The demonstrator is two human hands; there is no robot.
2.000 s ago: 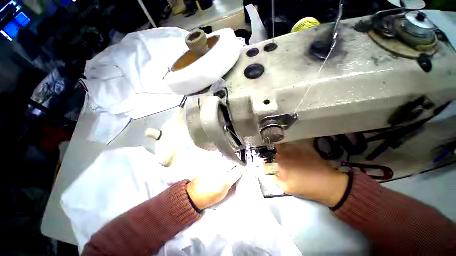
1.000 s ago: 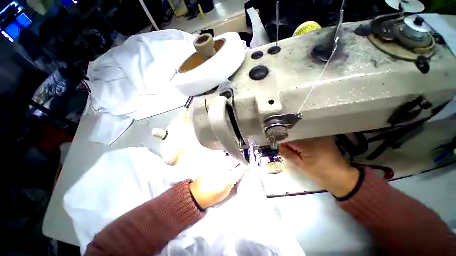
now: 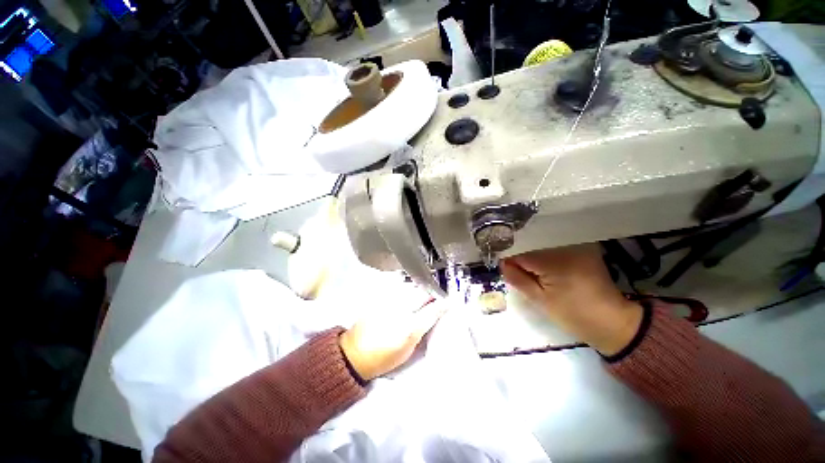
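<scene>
White garment cloth (image 3: 208, 335) lies under the head of the cream-grey sewing machine (image 3: 633, 154) and spreads to the left and front. The needle area is overexposed. My left hand (image 3: 389, 336) rests on the cloth just left of the needle, its fingertips pinching the cloth, partly lost in glare. My right hand (image 3: 572, 294) is right of the needle under the machine arm, fingers curled together near the presser foot; whether it holds anything is hidden. The tension dial (image 3: 494, 237) is above it.
A white tape roll (image 3: 375, 122) stands behind the machine head. More white cloth (image 3: 244, 127) is heaped at the back left. Red-handled snips (image 3: 692, 309) and black scissors (image 3: 638, 258) lie under the arm. A small cream knob (image 3: 285, 241) stands left of the head.
My right hand has moved from close beside the presser foot slightly right, uncovering a small tan block. My left hand stays in nearly the same place. The camera view has shifted slightly.
</scene>
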